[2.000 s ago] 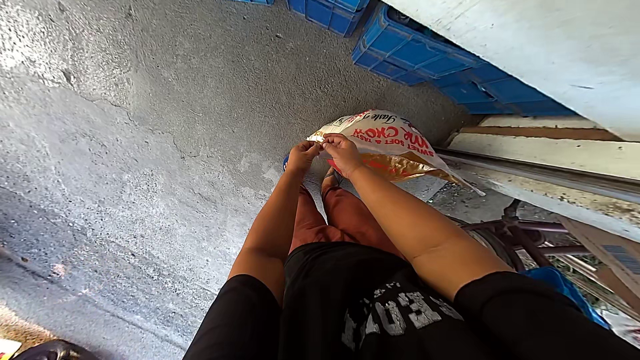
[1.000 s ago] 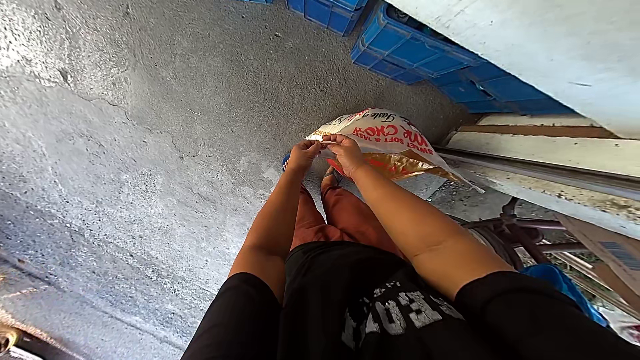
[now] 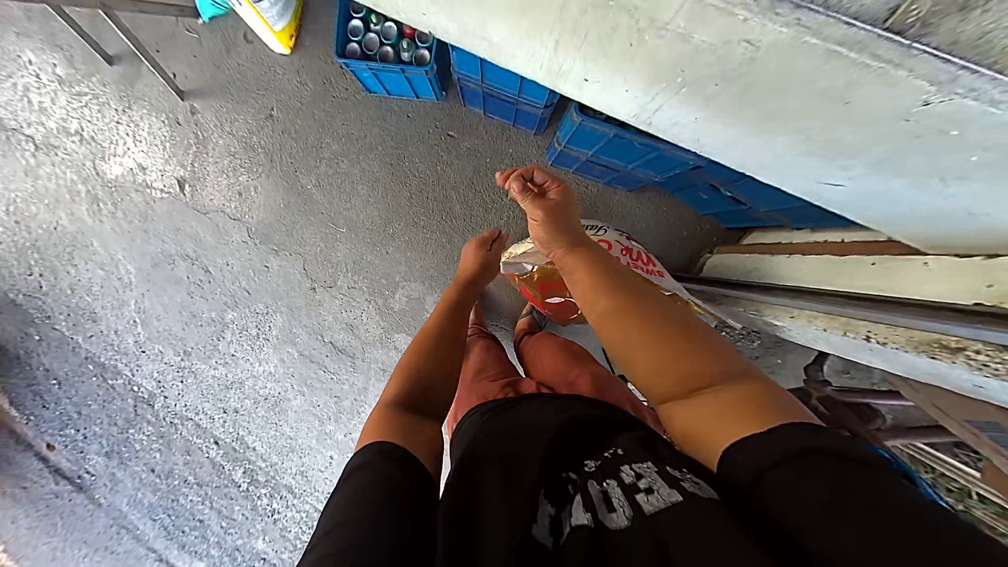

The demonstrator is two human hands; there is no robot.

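A large plastic-looking sack [image 3: 628, 256], white and gold with red print, stands upright by my feet, its upper edge loosely gaping near my hands. My left hand [image 3: 482, 256] is curled close beside that edge; whether it pinches the sack or something thin cannot be told. Above and beyond the edge is my right hand [image 3: 543, 201], away from the sack's mouth, its fingers bent together and no object visible in them. My right forearm passes over part of the sack and hides it.
Blue plastic crates [image 3: 398, 80] line the far side, one holding several cans or bottles. A pale slab [image 3: 709, 94] juts over them. Metal legs [image 3: 142, 53] and a yellow-white bag [image 3: 276, 27] are at top left. Door-like tracks [image 3: 850, 303] and metal frames [image 3: 874, 409] lie right.
My hands were together at the sack's upper edge; my right hand has since moved up and away from it. More of the sack's gaping mouth now shows. The view has shifted.
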